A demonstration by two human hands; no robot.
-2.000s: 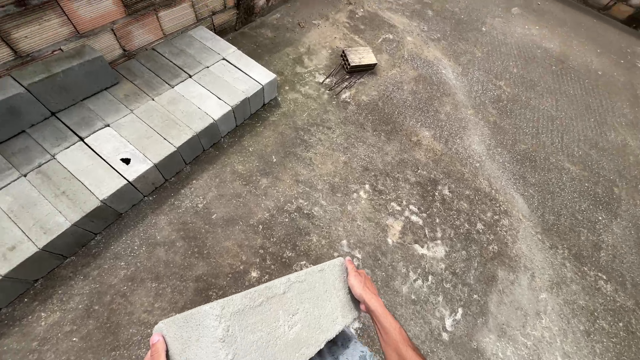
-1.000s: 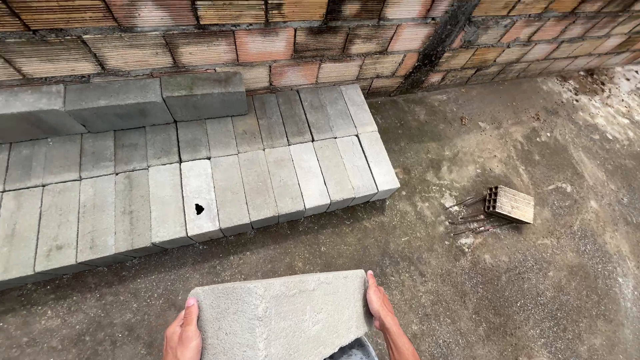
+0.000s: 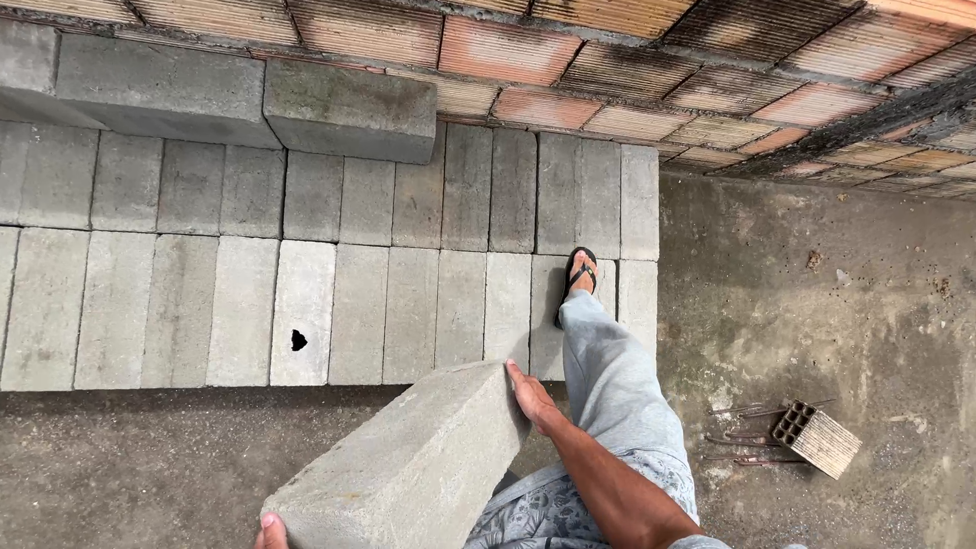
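A grey concrete block [image 3: 404,457] is held between my two hands, tilted, in front of my body. My right hand [image 3: 531,398] presses on its far right end, fingers along the edge. Of my left hand [image 3: 271,531] only fingertips show, at the block's near left corner; the rest is out of the frame. Beyond the held block lie two rows of concrete blocks [image 3: 358,313] set side by side, one with a dark hole. My foot in a black flip-flop [image 3: 581,267] stands on the front row near its right end.
Several larger blocks [image 3: 351,107] lie lengthwise on the back row, against a wall of ribbed clay bricks [image 3: 507,47]. On the concrete floor [image 3: 762,305] at right, a hollow clay brick [image 3: 827,442] rests beside thin rusty metal rods [image 3: 751,438].
The view has turned and moved closer to the rows. My foot is now on the front row. The held block, level a second ago, is now slanted, its right end pointing toward the rows.
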